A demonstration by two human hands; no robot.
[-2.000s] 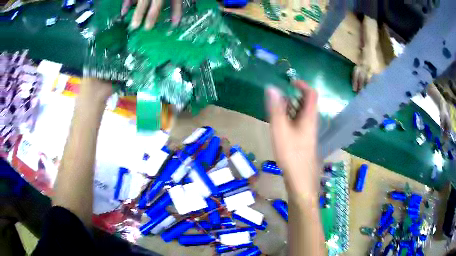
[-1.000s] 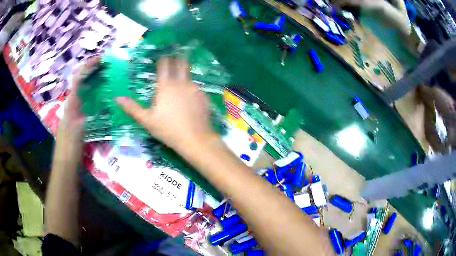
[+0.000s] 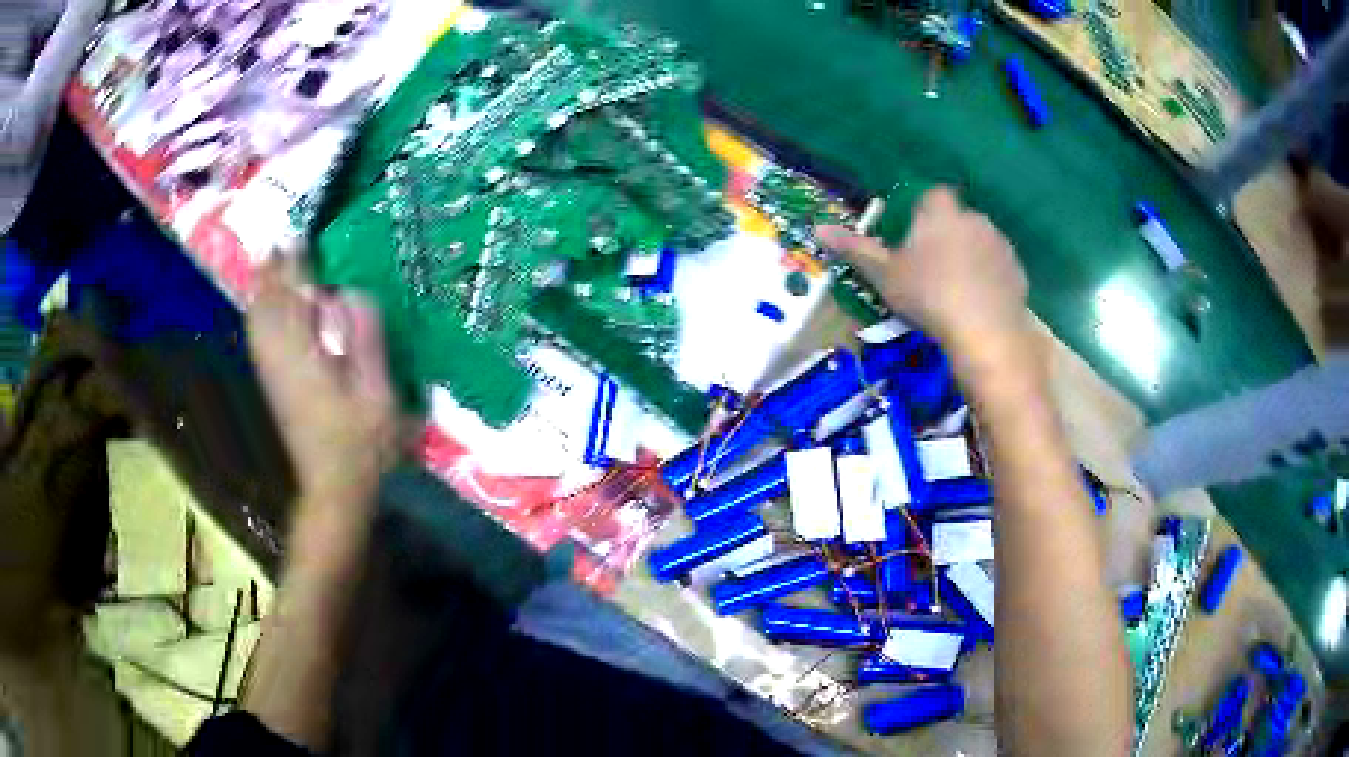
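Green board panels [image 3: 503, 192] lie in a loose pile on printed packaging at upper left centre. My left hand [image 3: 329, 377] is blurred at the pile's near left side, by the packaging's edge; whether it holds anything is unclear. My right hand [image 3: 947, 281] is over the belt's near edge, its fingertips at a narrow board panel [image 3: 806, 207]; a grip on it cannot be made out. Blue battery cells [image 3: 814, 510] with white pads and thin red wires are heaped below, left of my right forearm.
Pale pink housings [image 3: 244, 82] are heaped at upper left. The green belt [image 3: 1036, 192] runs from top centre to lower right, with a few cells on it. A grey frame post [image 3: 1243, 429] crosses at right. A board strip [image 3: 1172, 606] and more cells [image 3: 1258, 695] lie at lower right.
Both hands have left the board pile: my left hand has drawn back to its near side, my right hand has moved right to the belt's edge. The view has shifted.
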